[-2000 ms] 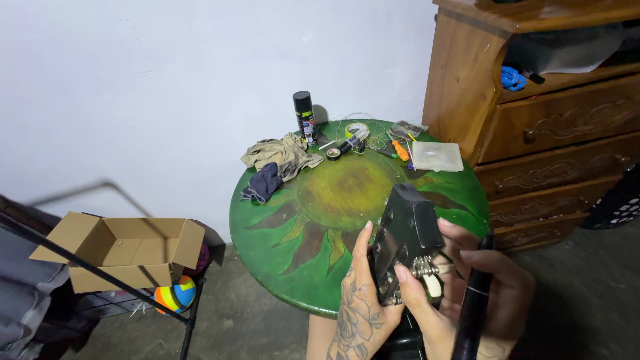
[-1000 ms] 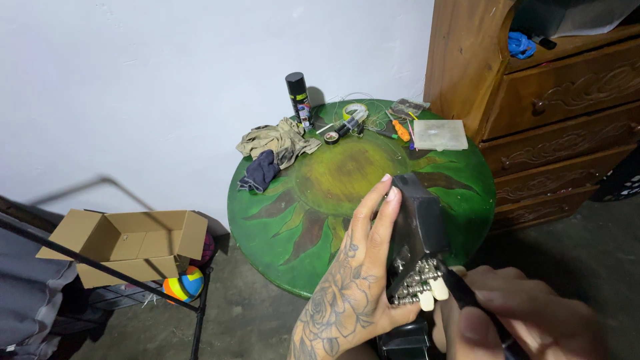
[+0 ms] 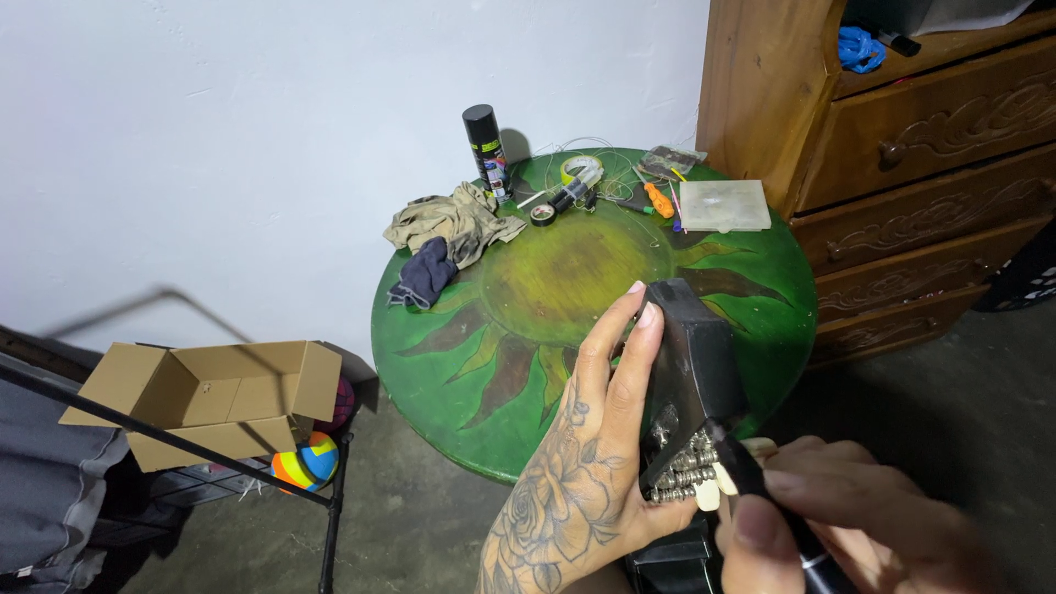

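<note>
My tattooed left hand (image 3: 586,462) is wrapped around a black guitar headstock (image 3: 701,346), its fingers along the left edge and its thumb beneath. Metal tuning machines (image 3: 681,474) with cream-coloured buttons (image 3: 708,495) show at the headstock's lower side. My right hand (image 3: 850,511), partly blurred, grips a slim black pen-like tool (image 3: 767,487). The tool's tip meets or lies very close to the headstock's lower edge, beside the tuners; exact contact cannot be told. Part of a black object (image 3: 672,565) shows below my left hand.
On the round green painted table (image 3: 445,412) stand a spray can (image 3: 488,153), crumpled cloths (image 3: 454,219), tape rolls (image 3: 543,215), loose wire, an orange-handled screwdriver (image 3: 658,200) and a plastic case (image 3: 724,205). A wooden dresser (image 3: 949,124) is right; a cardboard box (image 3: 223,437) and metal rack (image 3: 332,528) are left.
My left hand has shifted its grip from the headstock's lower part to along its left side. The black tool's tip has come from beside the headstock to the tuner area.
</note>
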